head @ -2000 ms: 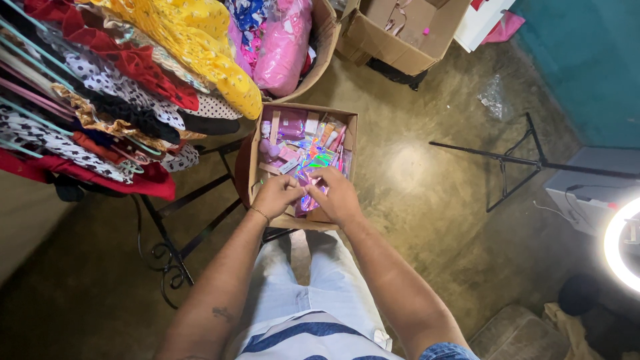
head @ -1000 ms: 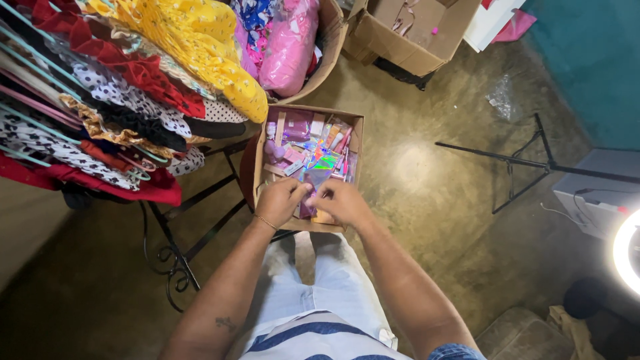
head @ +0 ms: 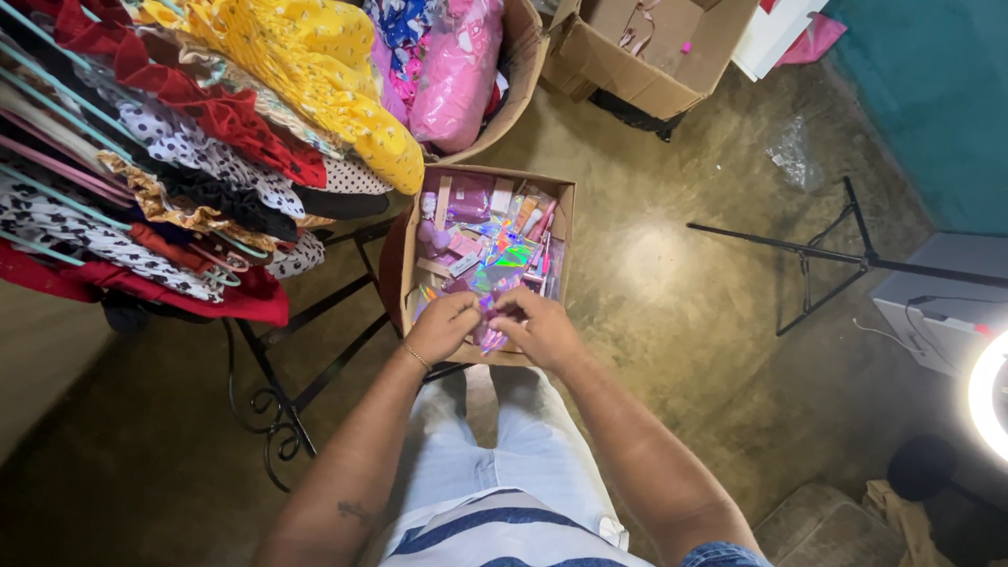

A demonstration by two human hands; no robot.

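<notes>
A holographic plastic pouch (head: 504, 272) lies between my hands, over the near part of an open cardboard box (head: 568, 236). My left hand (head: 447, 324) pinches its near end from the left, thumb and fingertips together. From the right, my right hand (head: 539, 324) has its fingers closed on the same end. Inside the box are small packaged items, among them a purple packet (head: 470, 198), pink tubes (head: 543, 220) and a small bottle with a pale cap (head: 428, 205). What the pouch holds is too small to tell.
Clothes on hangers (head: 197, 134) crowd the left, above a black metal frame (head: 331, 307). A round container (head: 524, 87) of wrapped textiles and another cardboard box (head: 654, 75) stand beyond. A black tripod stand (head: 866, 258) and a lit ring light (head: 984, 394) are at right.
Both hands stay together over the near part of the box. The shiny pouch lies differently between the fingers, its end toward me now bunched. The view has shifted slightly.
</notes>
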